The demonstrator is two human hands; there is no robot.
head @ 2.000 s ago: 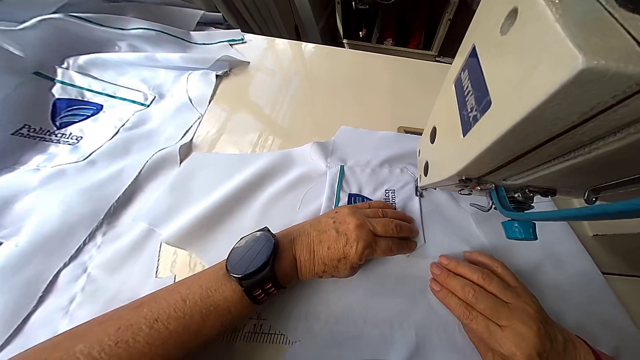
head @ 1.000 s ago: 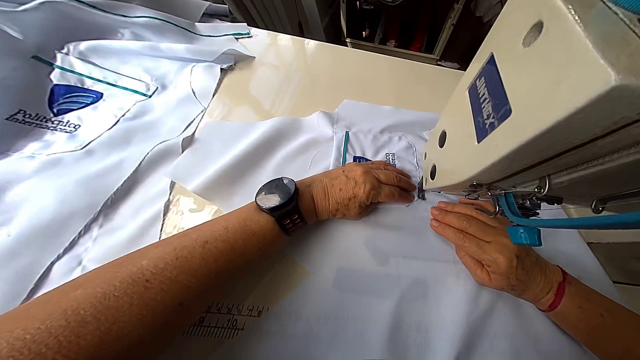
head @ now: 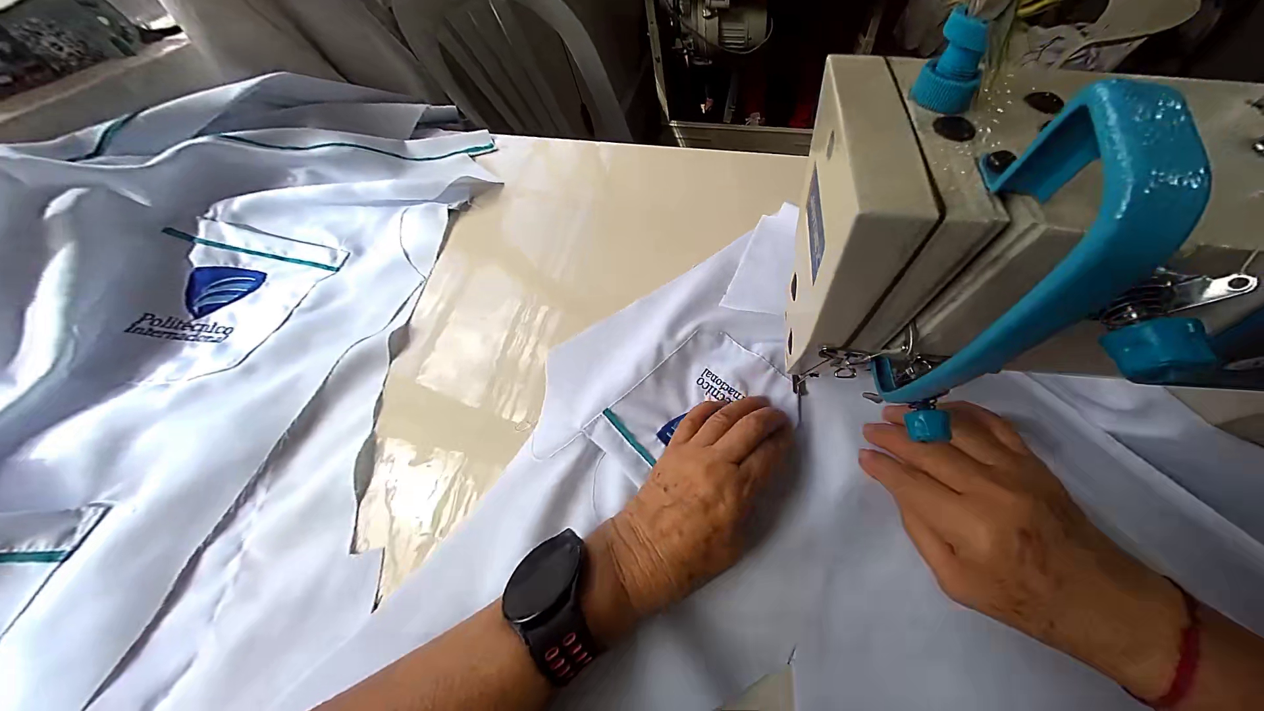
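Note:
A white fabric panel (head: 681, 296) lies under the head of an industrial sewing machine (head: 879, 217). The panel bears a pocket (head: 652, 385) with a teal trim strip and an embroidered emblem. My left hand (head: 706, 494), with a black watch on its wrist, rests fingers down on the pocket, partly covering the emblem. The presser foot (head: 801, 383) stands at the pocket's edge, just beyond those fingertips. My right hand (head: 987, 523) lies flat on the fabric right of the foot, fingers slightly apart, its upper fingers partly behind the machine's blue finger guard (head: 1096, 267).
Another white garment piece (head: 286, 395) with an embroidered pocket and teal trims is spread at the left on the cream tabletop (head: 612, 188). A grey plastic chair (head: 523, 59) stands behind the table. A ruler scale seen earlier is out of sight.
The fabric has turned, so the pocket now lies slanted and its trim strip sits lower left of the emblem. The view has shifted, showing more of the machine.

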